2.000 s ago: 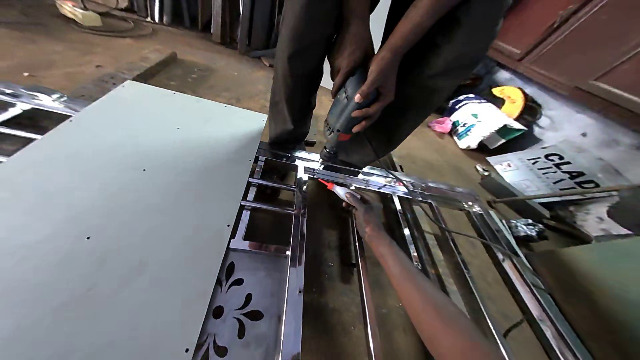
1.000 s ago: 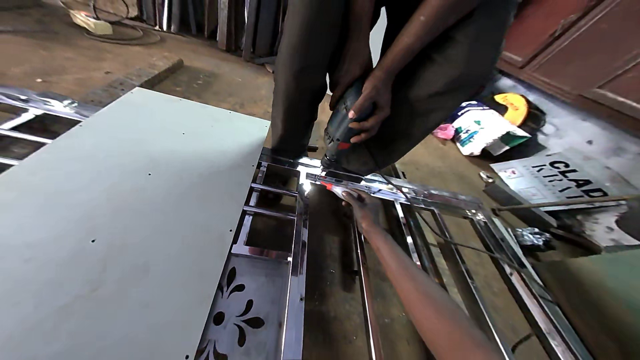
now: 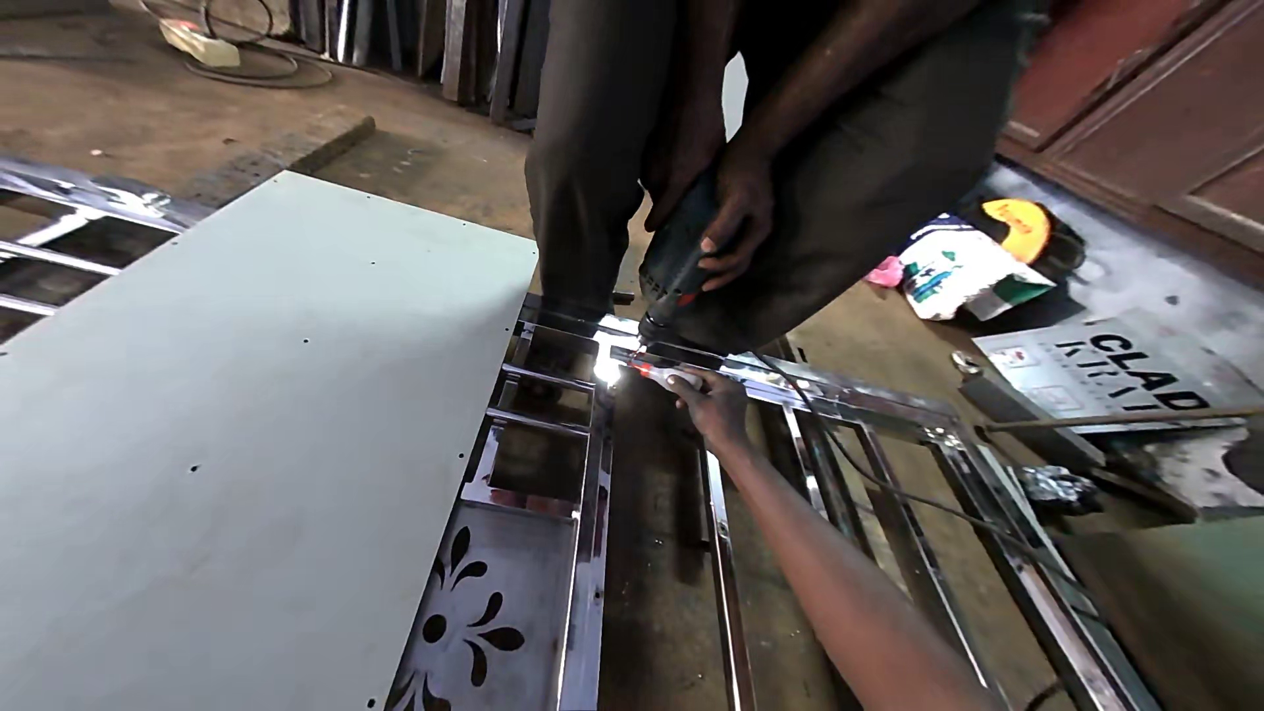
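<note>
My right hand (image 3: 719,403) is shut on a white and red hand-held light (image 3: 671,376), whose glow falls on a corner of the polished metal frame (image 3: 595,494). Just above that spot, a co-worker's two hands (image 3: 736,212) hold a dark power drill (image 3: 676,247), its tip pointing down at the frame's crossbar. A large pale panel with small holes (image 3: 267,395) lies over the left part of the frame. Beside its edge shows a metal sheet with a cut-out flower pattern (image 3: 494,602). My left hand is not in view.
The co-worker's legs (image 3: 592,148) stand at the crossbar. A black cable (image 3: 889,484) runs across the frame's bars on the right. Beyond lie a lettered board (image 3: 1116,365), a white bag (image 3: 963,267) and crumpled foil (image 3: 1057,486). A cabled block (image 3: 199,42) sits at the upper left.
</note>
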